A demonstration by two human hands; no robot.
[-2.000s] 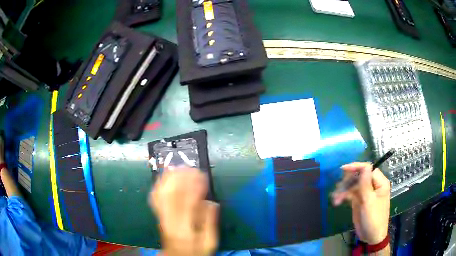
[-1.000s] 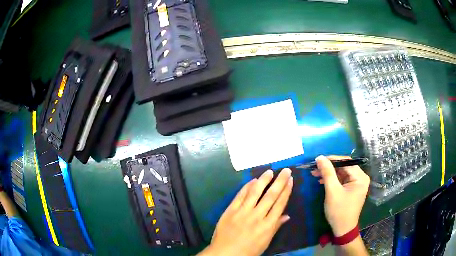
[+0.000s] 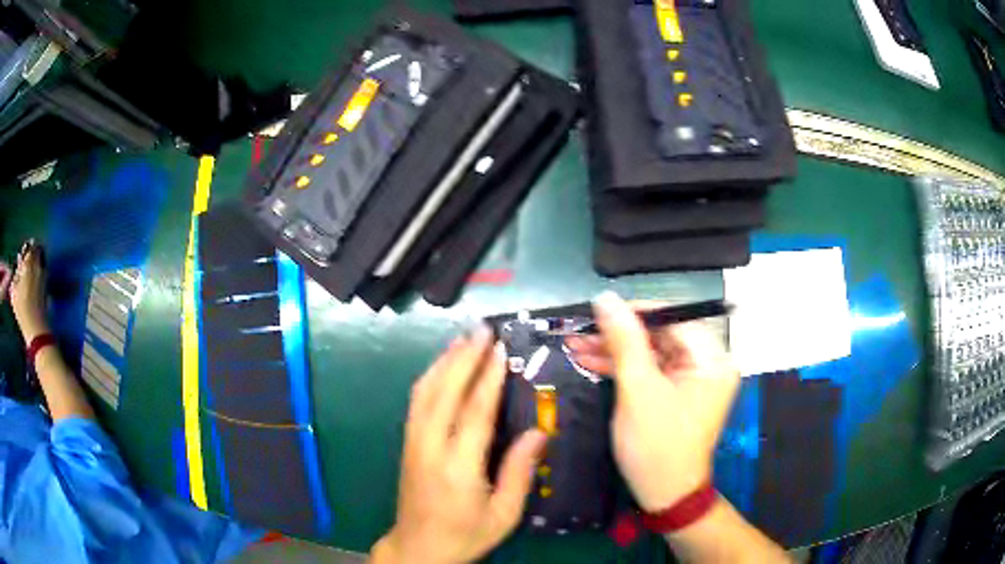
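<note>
A black phone housing (image 3: 564,463) with an orange strip and pale slanted pieces near its top lies in front of me on a black pad. My left hand (image 3: 454,446) rests along its left edge, fingers near the top left corner; it holds nothing that I can see. My right hand (image 3: 661,391) holds dark tweezers (image 3: 672,315) between thumb and fingers. Their tip points left, over the top of the housing. Whether the tip grips a piece cannot be told. The right fingers partly hide the housing's top right.
Stacked black pads with housings stand at upper left (image 3: 358,165) and upper right (image 3: 694,143). Right lie a white sheet (image 3: 788,308), black strips (image 3: 796,452) and a clear tray (image 3: 970,320). More black strips (image 3: 251,375) lie left, beside another person's arm (image 3: 46,364).
My hands have moved from the right-hand black strips to the phone housing. The tweezers are now over the housing's top. The view has turned, shifting everything rightward.
</note>
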